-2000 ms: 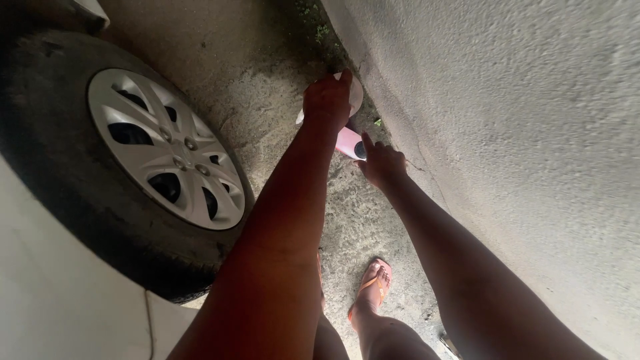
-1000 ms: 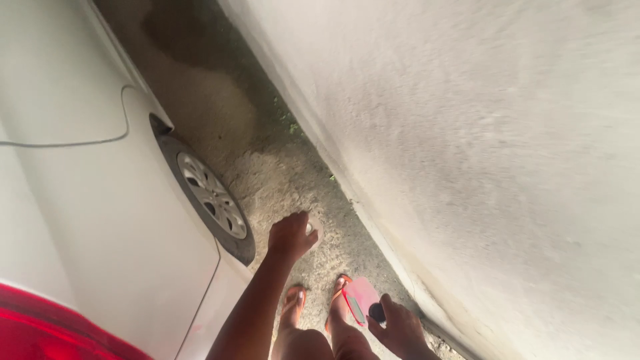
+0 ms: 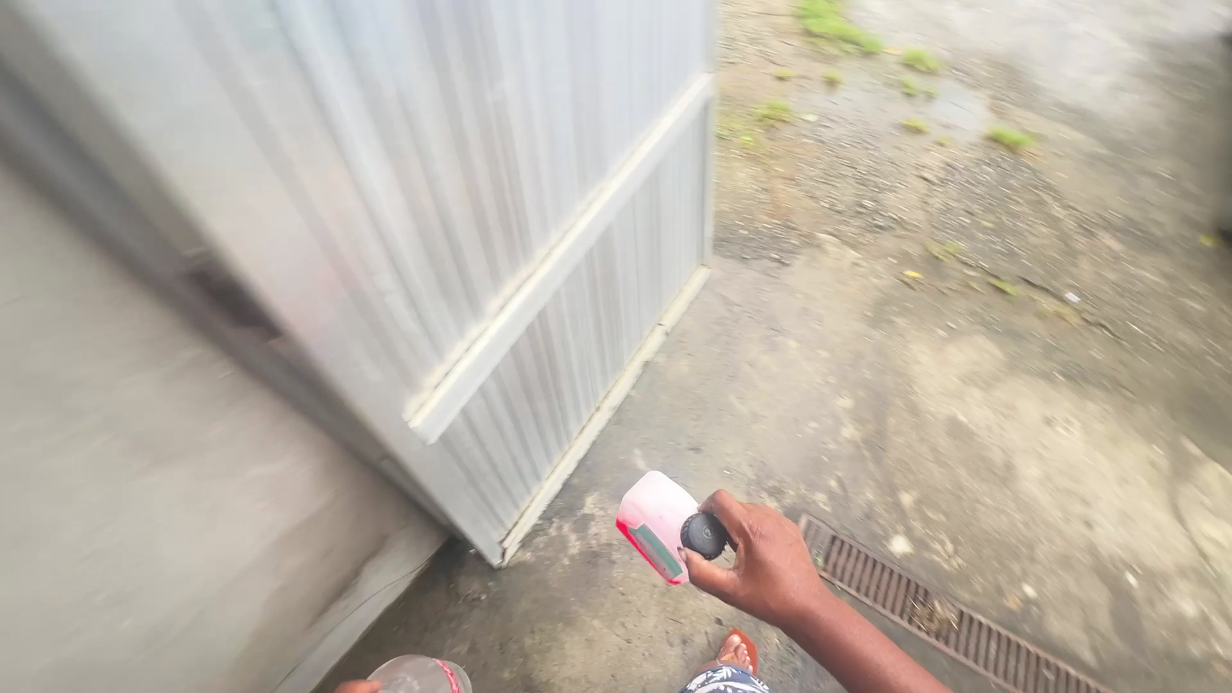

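Observation:
Near the bottom centre, my right hand (image 3: 762,558) grips a pinkish-white plastic bottle (image 3: 656,515) by its neck, just under the black screw cap (image 3: 704,535). The bottle is tilted, and a red and grey-green label shows on its side. Only a fingertip of my left hand (image 3: 358,686) shows at the lower edge, against a translucent plastic container (image 3: 422,676) with a red-marked rim; the rest of that hand is out of view.
A corrugated metal gate (image 3: 539,289) stands beside a plastered wall (image 3: 192,462) on the left. A rusty drain grate (image 3: 943,611) crosses the concrete floor (image 3: 770,385) at lower right. Gravel with grass tufts (image 3: 833,27) lies beyond. My sandalled foot (image 3: 737,650) is below.
The view has swung from the white car and its wheel to the gate. The bottle remains in my right hand, while my left hand has moved mostly out of frame.

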